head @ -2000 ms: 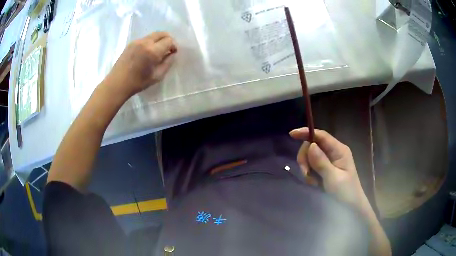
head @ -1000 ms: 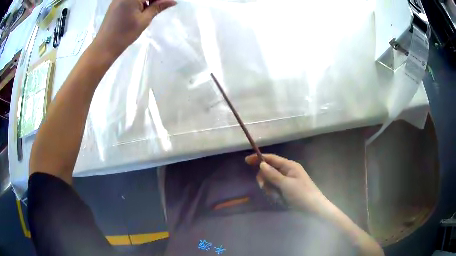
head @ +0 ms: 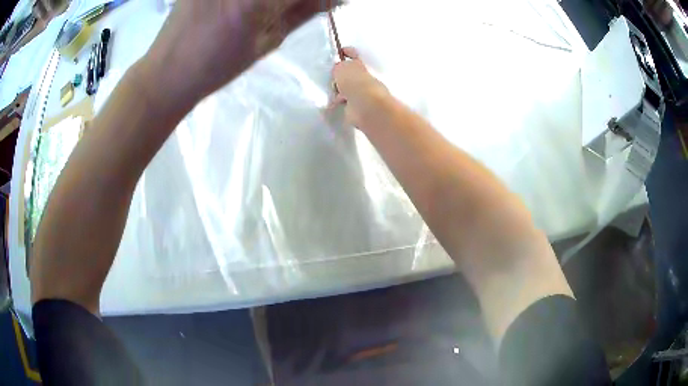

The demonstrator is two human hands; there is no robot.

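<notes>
A large clear plastic bag (head: 302, 188) with glare streaks and a straight seam line lies over the white-covered table. My right hand (head: 358, 87) is near the upper middle, over the bag, its fingers closed on a dark reddish-brown thin stick (head: 335, 32) that points up to the picture's top edge. My left hand (head: 253, 26) is at the top, blurred and partly cut off by the edge; its fingertips are close to the stick's upper end, and what they hold cannot be seen.
A white box-like label dispenser (head: 615, 90) with a label strip (head: 641, 147) stands at the table's right end. A brown cardboard box (head: 615, 294) is below it. Black pens (head: 98, 60) and a pale green card (head: 56, 162) lie at left.
Both hands have moved up, away from the near table edge, the right one together with the stick. The printed sticker seen on the bag earlier no longer shows. The view has shifted forward.
</notes>
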